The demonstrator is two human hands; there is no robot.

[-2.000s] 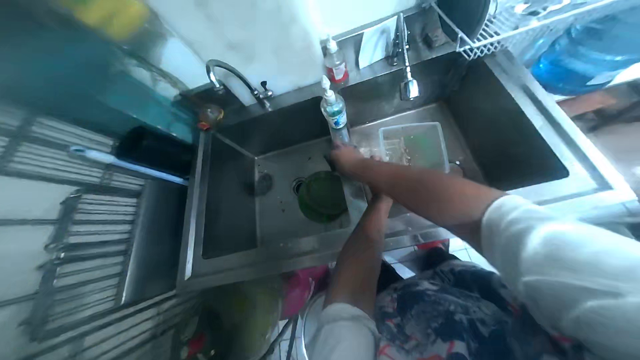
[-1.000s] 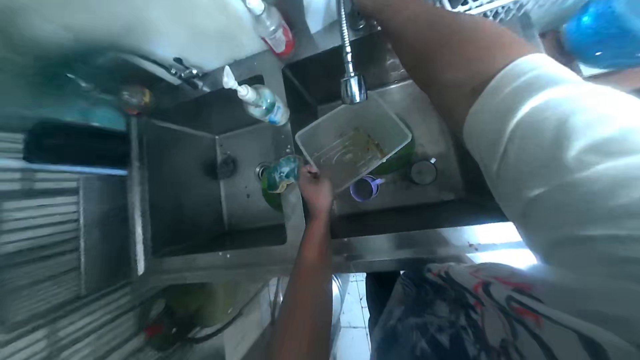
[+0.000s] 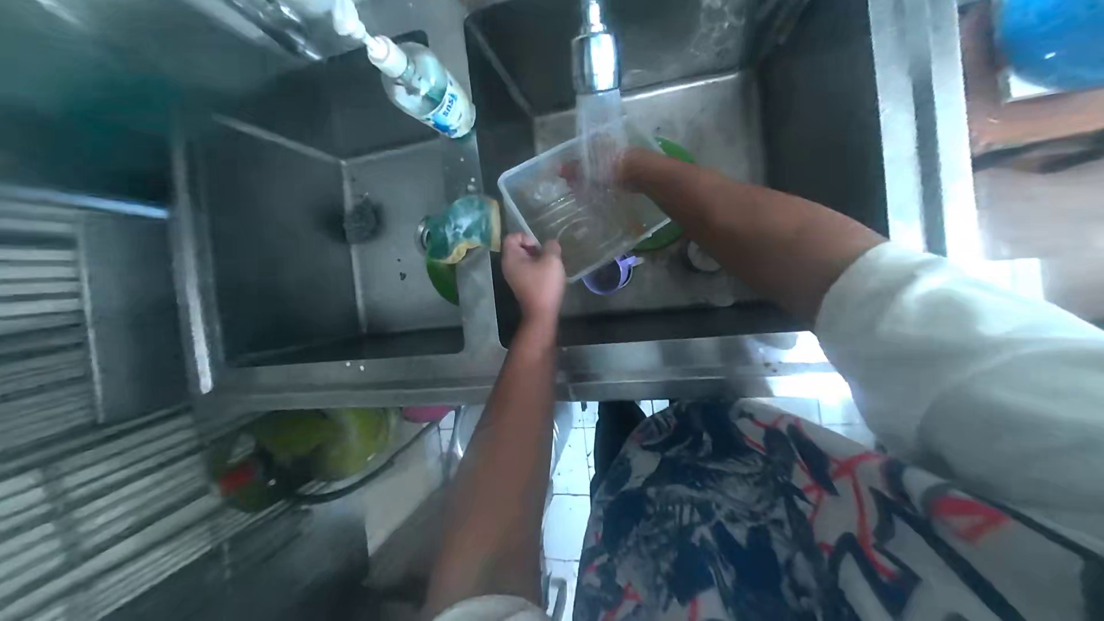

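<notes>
My left hand [image 3: 535,274] grips the near left corner of a clear plastic container [image 3: 586,228], tilted over the right sink basin. Water runs from a chrome faucet head [image 3: 596,62] into it. My right hand [image 3: 608,168] is inside the container under the stream; its fingers are blurred, so their pose is unclear. A green and yellow sponge [image 3: 467,228] with suds lies on the divider, left of my left hand. Below the container a purple mug [image 3: 609,276] stands in the basin, and green items [image 3: 675,152] show partly behind the container.
A pump soap bottle [image 3: 429,90] stands at the back of the divider. The left basin [image 3: 401,190] holds a dark scouring pad [image 3: 360,221] and part of a green item [image 3: 443,280]. A metal rack [image 3: 43,310] is at the left, a blue container [image 3: 1052,43] at the far right.
My right hand has moved from near the faucet's base down into the container. Water now runs from the faucet head, where none showed a second ago. The view has moved closer to the sink.
</notes>
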